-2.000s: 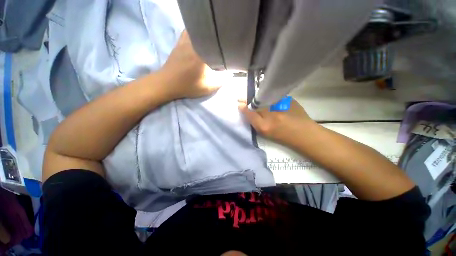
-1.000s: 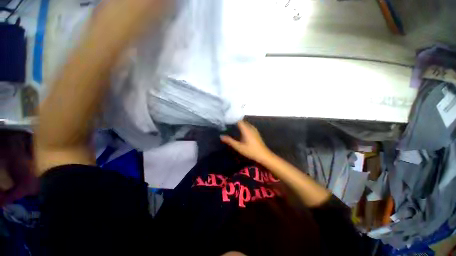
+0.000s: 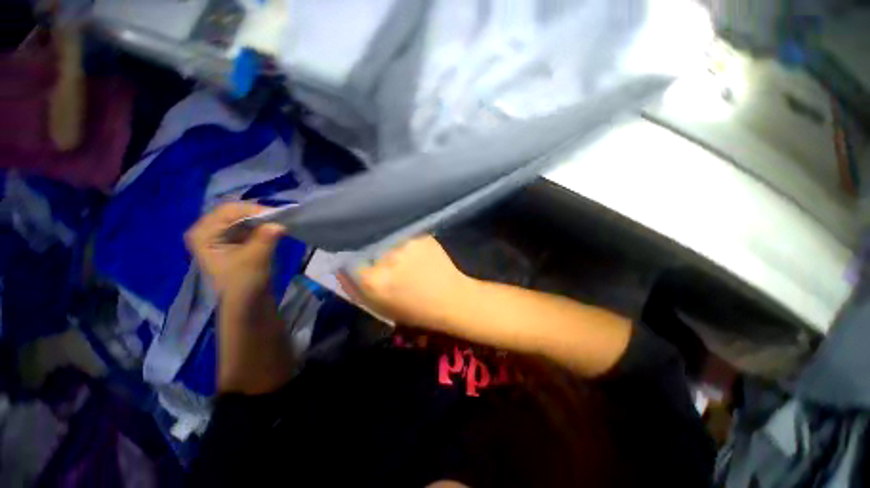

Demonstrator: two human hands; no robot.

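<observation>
A grey garment piece (image 3: 410, 186) is stretched from the sewing table down to the left, in front of my body. My left hand (image 3: 234, 246) pinches its far left end between thumb and fingers. My right hand (image 3: 405, 279) grips its lower edge near that end. The other end lies on the table among pale grey-white cloth (image 3: 534, 67). The picture is blurred, and the cloth folds under my right fingers are hidden.
The white table edge (image 3: 706, 210) slopes down to the right. Blue and grey cloth (image 3: 153, 219) lies heaped below left. Grey cloth pieces (image 3: 792, 434) hang at the lower right. Maroon cloth (image 3: 100, 124) is at the far left.
The view has swung to the left. The garment has come off the machine area and is pulled toward my lower left. Both hands now hold its edge; before, my left arm reached up over the table.
</observation>
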